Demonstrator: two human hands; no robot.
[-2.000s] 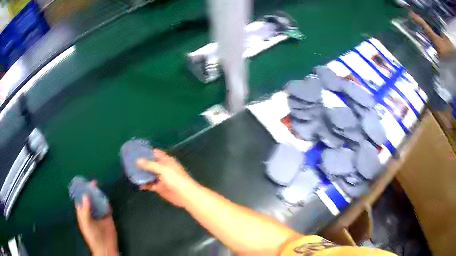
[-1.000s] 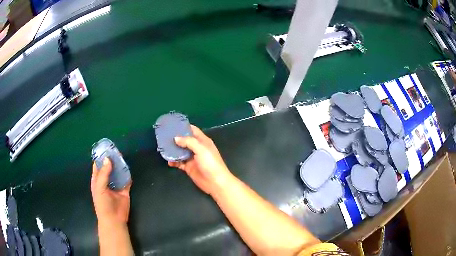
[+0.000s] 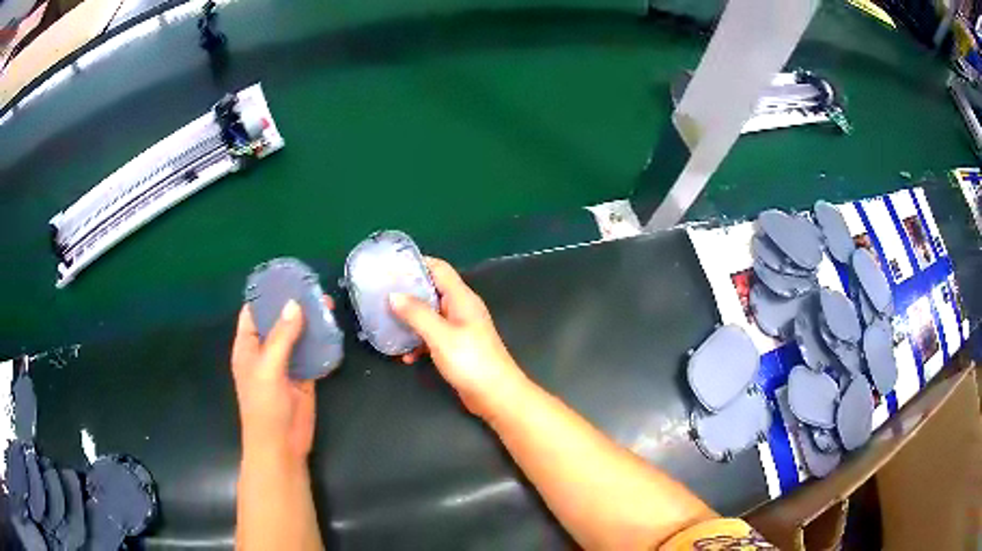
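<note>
My left hand holds a grey rounded-oval end cap, tilted, with the thumb on its face. My right hand holds another end cap, its face shiny with small clips on the rim. The two caps are close side by side above the dark bench edge, with a narrow gap between them. A pile of overlapping grey caps lies at the right, partly on a printed sheet. Another cap pile is at the lower left, cut off by the picture's edge.
A long white housing lies on the green belt at the left. Another housing is partly behind a grey-white metal post. The blue and white printed sheet is at the right, above an open carton.
Both hands have moved right in view, and the caps are nearer each other. The right cap's face now catches the light. The housings and the right cap pile have shifted right in view.
</note>
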